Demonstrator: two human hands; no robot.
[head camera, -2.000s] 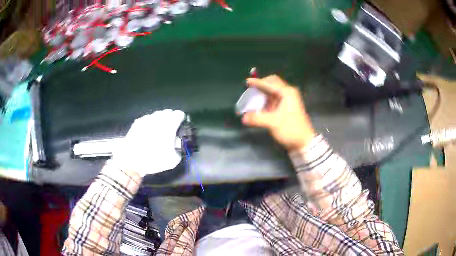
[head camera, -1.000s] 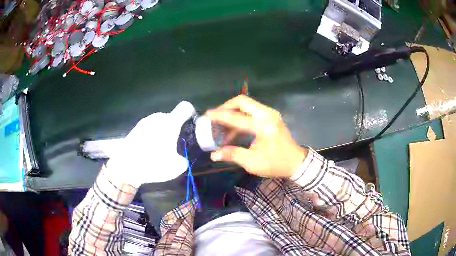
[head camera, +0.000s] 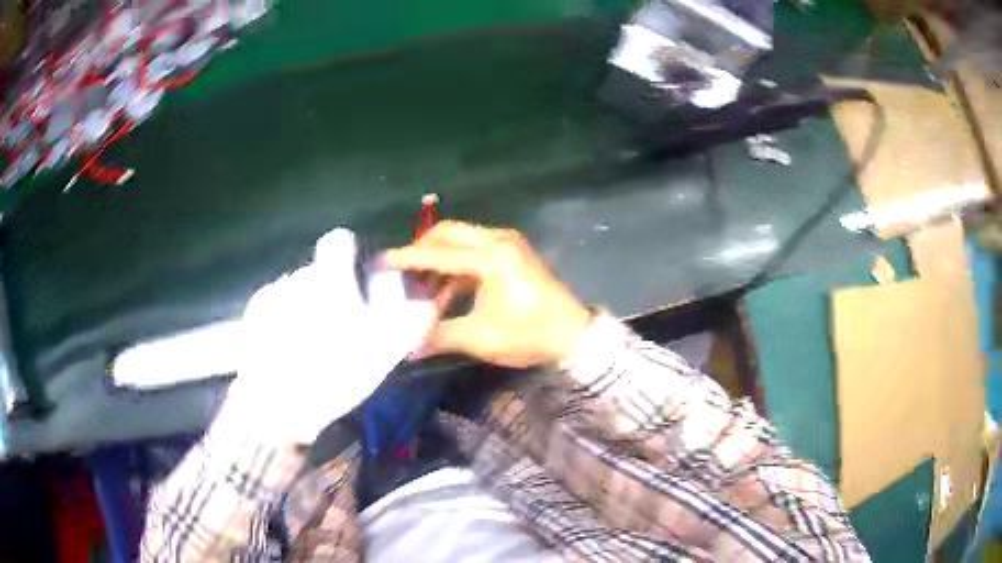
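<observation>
My left hand, in a white glove, is closed around a pale tube housing whose far end sticks out to the left. My bare right hand holds a round wired unit between thumb and fingers at the housing's right end. The two look pressed together, but the joint is mostly hidden by my fingers and blurred. Red lead wires with a white plug stand up behind my right fingers. Blue wires show faintly below my hands.
A pile of round units with red wires lies at the far left. A silver-grey screw box stands at the back right. A black electric screwdriver with its cord lies before it, near small white rings. Cardboard sheets are at the right.
My right hand has brought the round unit leftward to the housing end in my left hand. The camera view has turned right, so the bench things appear shifted left.
</observation>
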